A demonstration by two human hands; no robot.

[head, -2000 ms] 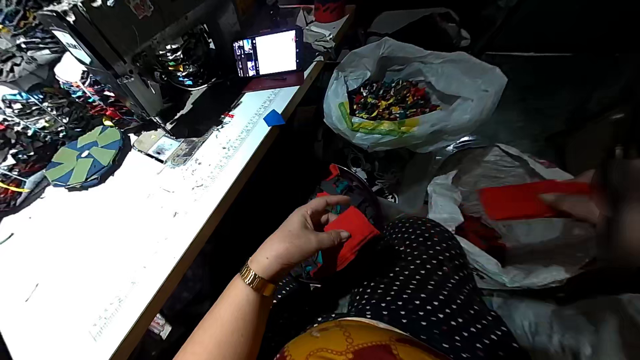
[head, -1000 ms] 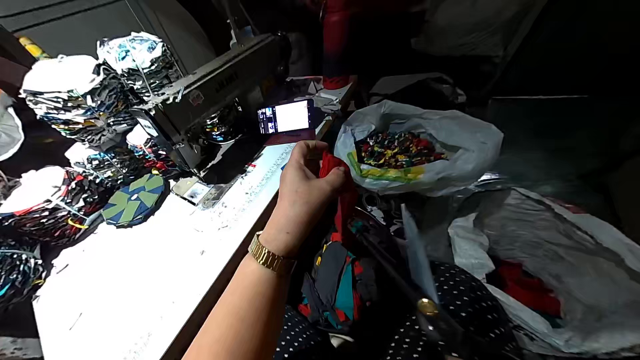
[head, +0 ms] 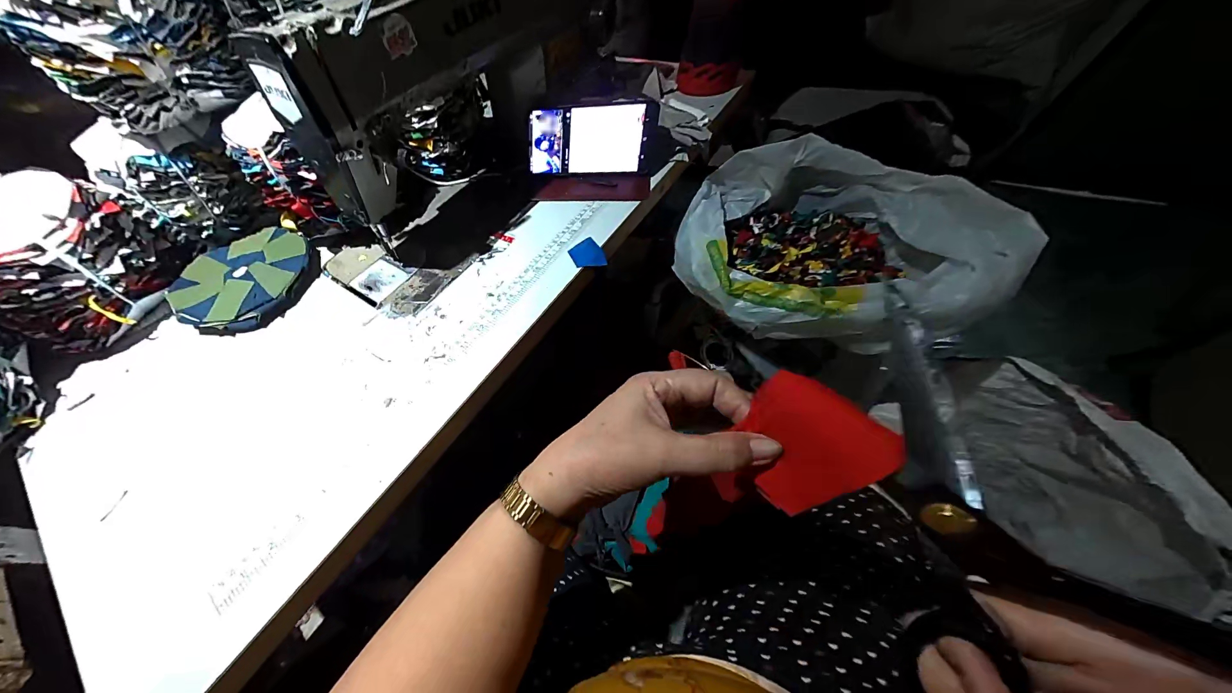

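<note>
Red folded cloth [head: 830, 445] is pinched between the thumb and fingers of my left hand [head: 664, 433], which wears a gold watch [head: 535, 514]. Low on the right, my right hand [head: 1020, 647] has its fingers in the dark handles of large fabric scissors [head: 932, 414]. Their blades stand apart, pointing up and away, just right of the red cloth. Dark, teal and red cloth pieces [head: 643, 520] lie below my left hand, above my dotted lap, partly hidden by that hand.
A white sewing table [head: 241, 452] carries a sewing machine [head: 327, 135], a lit phone [head: 593, 141], a round green and blue patchwork piece [head: 241, 277] and bundled scraps [head: 164, 183]. To the right are a plastic bag [head: 962, 241] of small scraps and another plastic bag [head: 1078, 481].
Two seconds ago my right hand held a red strip over the right bag; now it holds the scissors, also visible one second ago. My left hand has come back lower from near the scrap bag.
</note>
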